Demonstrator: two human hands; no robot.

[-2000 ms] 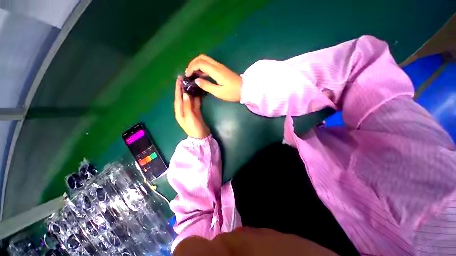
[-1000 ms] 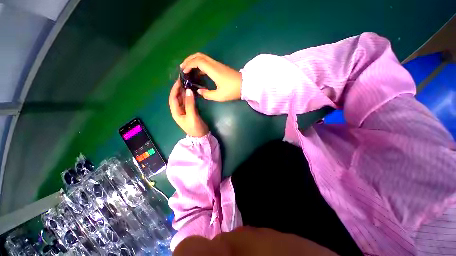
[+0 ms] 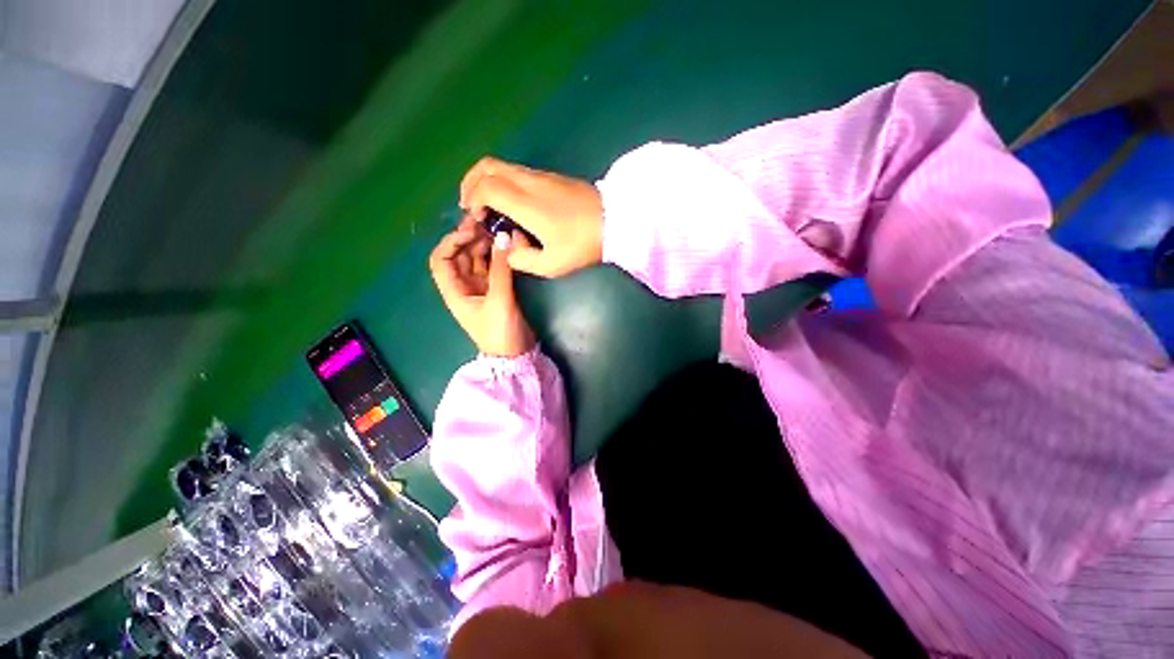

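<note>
A small black glossy unit point(image 3: 500, 225) is between my two hands above the green bench point(image 3: 618, 322). My left hand point(image 3: 484, 286) holds it from below with bent fingers, thumb at its lower side. My right hand point(image 3: 534, 216) curls over its upper and right side and hides much of it. Both hands touch it. Whether clear film is on the unit, I cannot tell.
A black phone point(image 3: 370, 394) lies left of my left sleeve, a white cable point(image 3: 409, 500) beside it. Clear shiny trays point(image 3: 283, 554) with dark units fill the lower left. A brighter green strip point(image 3: 322, 225) runs along the far side. Blue stools point(image 3: 1114, 193) show at right.
My right hand has shifted slightly down and left and closed further over the unit, which now shows less. My left fingers have bent more. The phone and trays have stayed in place.
</note>
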